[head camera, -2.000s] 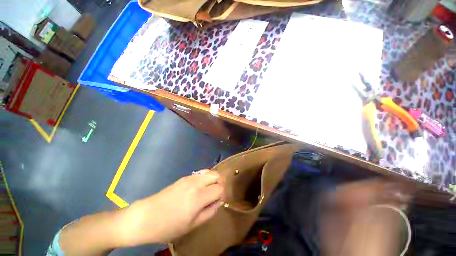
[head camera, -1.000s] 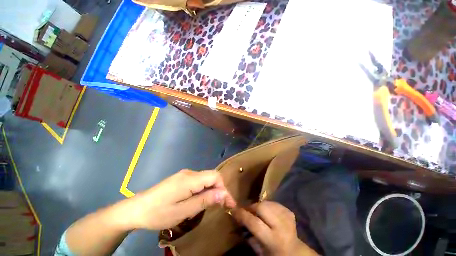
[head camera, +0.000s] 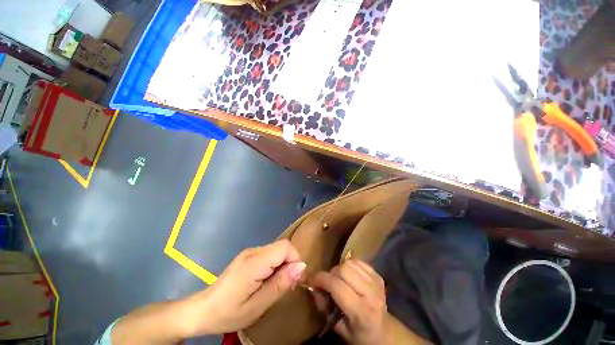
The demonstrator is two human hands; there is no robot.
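A tan-brown open handbag [head camera: 337, 219] lies on the wearer's lap below the desk edge. A small gold dot [head camera: 326, 226] sits on its inner panel and another gold fitting [head camera: 348, 255] on the divider edge. My left hand [head camera: 259, 286] pinches at the bag's edge, thumb against fingers. My right hand [head camera: 354, 293] is close beside it, fingertips at the same spot, where a tiny gold piece shows between the hands. What exactly each fingertip grips is too small to tell. A thin yellowish thread-like line runs from the desk edge towards the bag.
Long-nose pliers [head camera: 533, 121] with orange handles lie partly on a white paper sheet [head camera: 438, 87] on the leopard-print desk. A pink tool [head camera: 599, 137] lies right of them. A blue crate [head camera: 138, 74] stands left, a round hoop [head camera: 500, 303] lower right, and cartons [head camera: 67, 128] far left.
My right hand, blurred at the right two seconds ago, has come to the bag beside my left hand. Over the last second both hands stay together, and the view has shifted slightly.
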